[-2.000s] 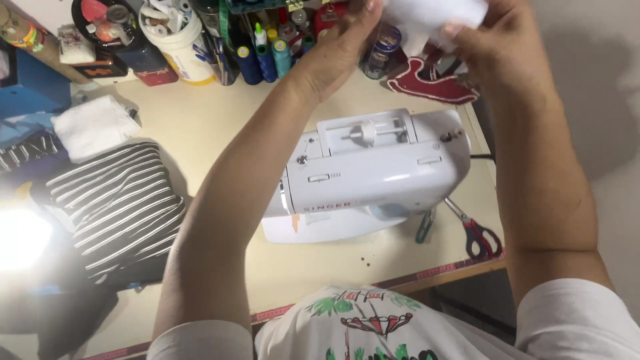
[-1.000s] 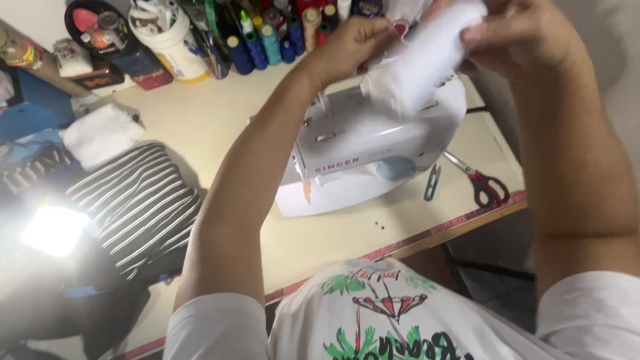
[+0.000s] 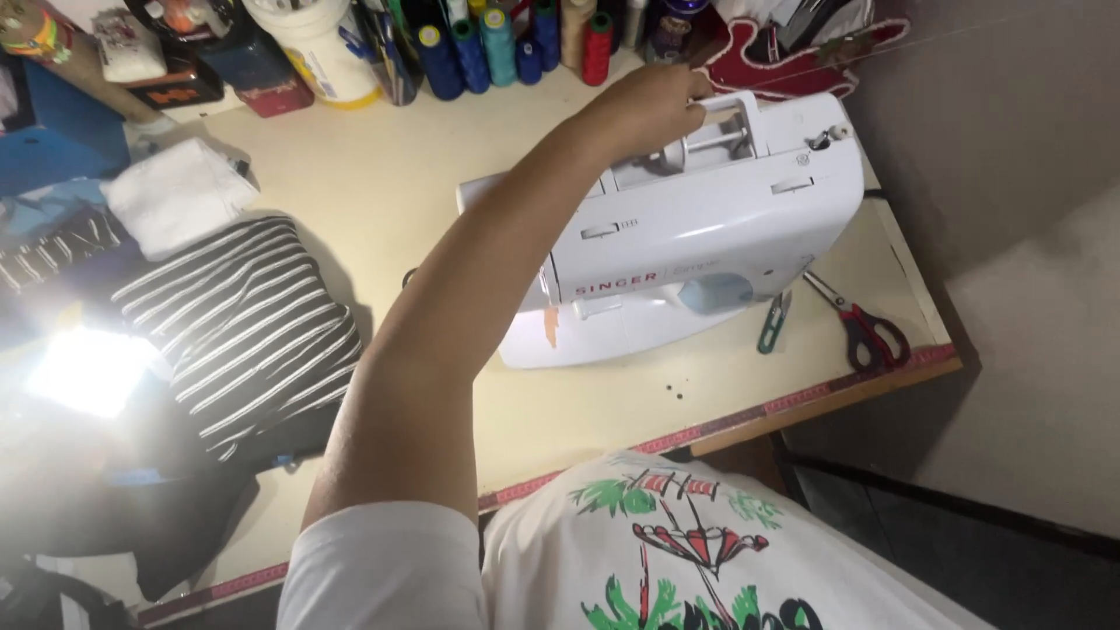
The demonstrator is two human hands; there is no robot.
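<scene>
A white Singer sewing machine [image 3: 691,236] stands on the cream table. My left hand [image 3: 661,109] reaches over its top and has its fingers closed around the machine's raised carrying handle [image 3: 746,114], beside the spool holder. My right hand is out of view. Below the machine's right end lie a small green-handled thread snipper [image 3: 772,325] and scissors [image 3: 866,332] with red and dark handles. A few tiny dark bits [image 3: 675,392] lie in front of the machine.
Thread cones [image 3: 499,52] line the back beside a white bucket [image 3: 319,52]. A striped folded cloth [image 3: 249,324] and a white cloth [image 3: 184,197] lie at left, near a bright lamp [image 3: 96,372]. A red fabric holder [image 3: 779,74] is behind the machine. Measuring tape [image 3: 744,416] runs along the front edge.
The white cloth bundle that both hands held above the machine has gone from view, as has my right hand. My left hand has come down onto the machine's handle, which now stands raised.
</scene>
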